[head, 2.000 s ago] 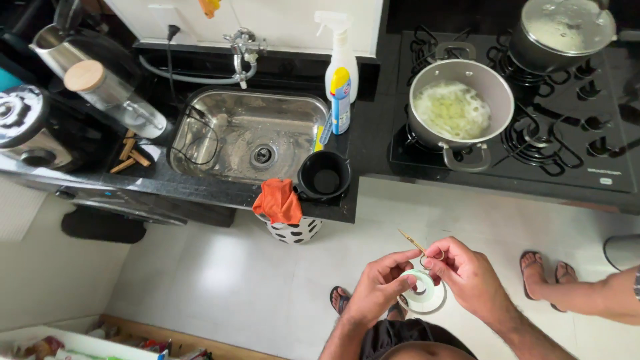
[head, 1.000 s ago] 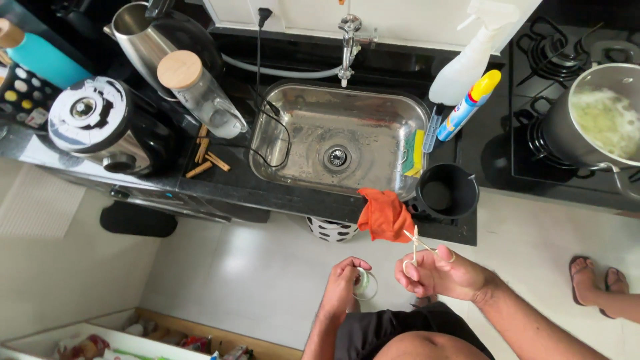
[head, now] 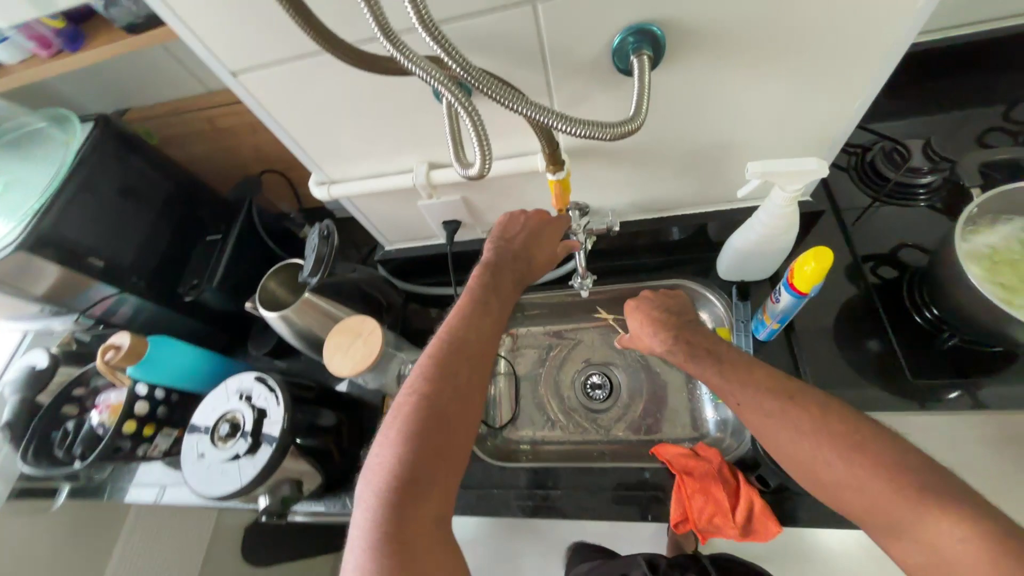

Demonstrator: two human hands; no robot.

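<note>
My left hand [head: 528, 248] is at the left side of the chrome faucet [head: 582, 248], its fingertips against the tap just below a yellow connector [head: 559, 190]; whether they grip a handle is hidden. In my right hand [head: 660, 320] is a small pair of gold-coloured scissors [head: 612, 320], held over the right part of the stainless steel sink [head: 552, 436]. The blades point up and left, below the spout. Nothing is visible of the round white roll seen earlier. An orange cloth [head: 716, 496] hangs over the front edge of the counter, under my right forearm.
Right of the sink stand a white spray bottle [head: 764, 228] and an aerosol can [head: 792, 296]. A pot [head: 992, 248] with bubbling contents sits on the black cooktop. At left are a steel kettle [head: 300, 308], a wooden-lidded glass bottle [head: 354, 346] and an appliance [head: 236, 436]. Metal hoses [head: 520, 96] hang above.
Both hands have moved forward from in front of the counter to the sink, the left to the faucet. The scissors remain in the right hand. The view has shifted strongly towards the wall.
</note>
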